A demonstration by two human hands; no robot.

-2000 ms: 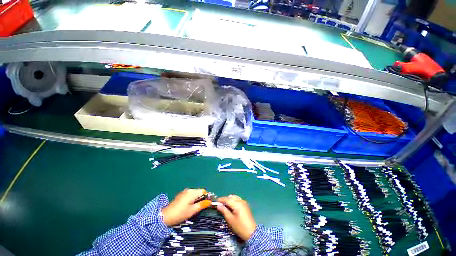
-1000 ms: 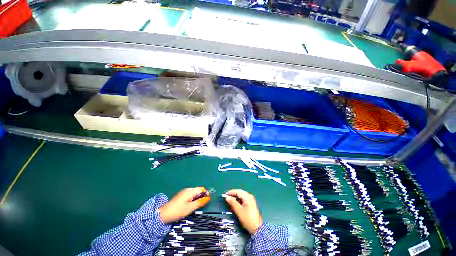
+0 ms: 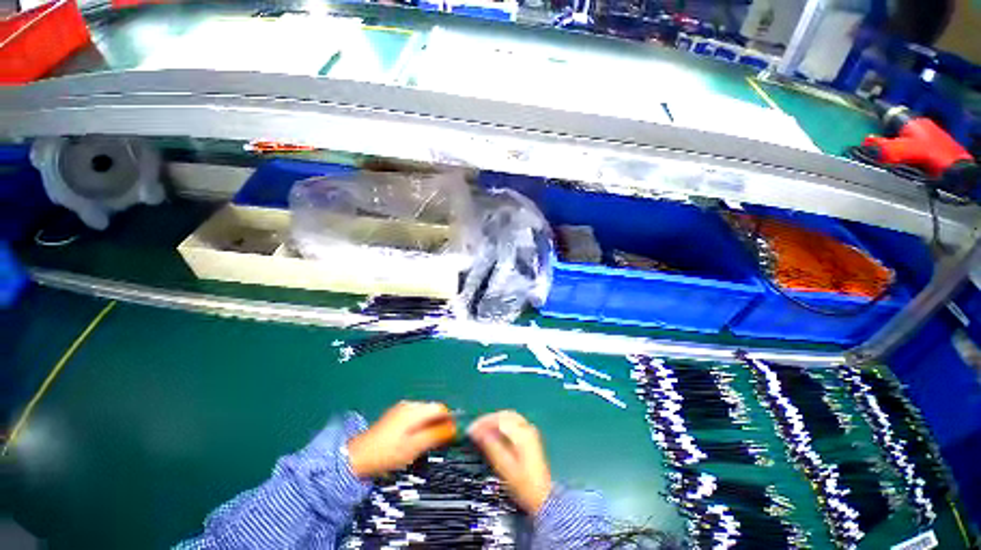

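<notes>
My left hand is above the bench, fingers closed together, with an orange patch at the fingertips. My right hand is just right of it, thumb and index finger together near the left fingertips. Both hands are slightly blurred, and what lies between the fingertips is too small to tell. A pile of black wire leads with white ends lies below and between the hands. Loose white sleeves lie on the green bench near the rail. A small bunch of black leads lies left of them.
Rows of black leads lie at the right, with a white label. Behind the metal rail stand a cream tray, a clear plastic bag and blue bins, one with orange parts. A red-orange tool is at upper right.
My hands moved apart and are now close together again. The view has shifted slightly, so the background sits a little further right.
</notes>
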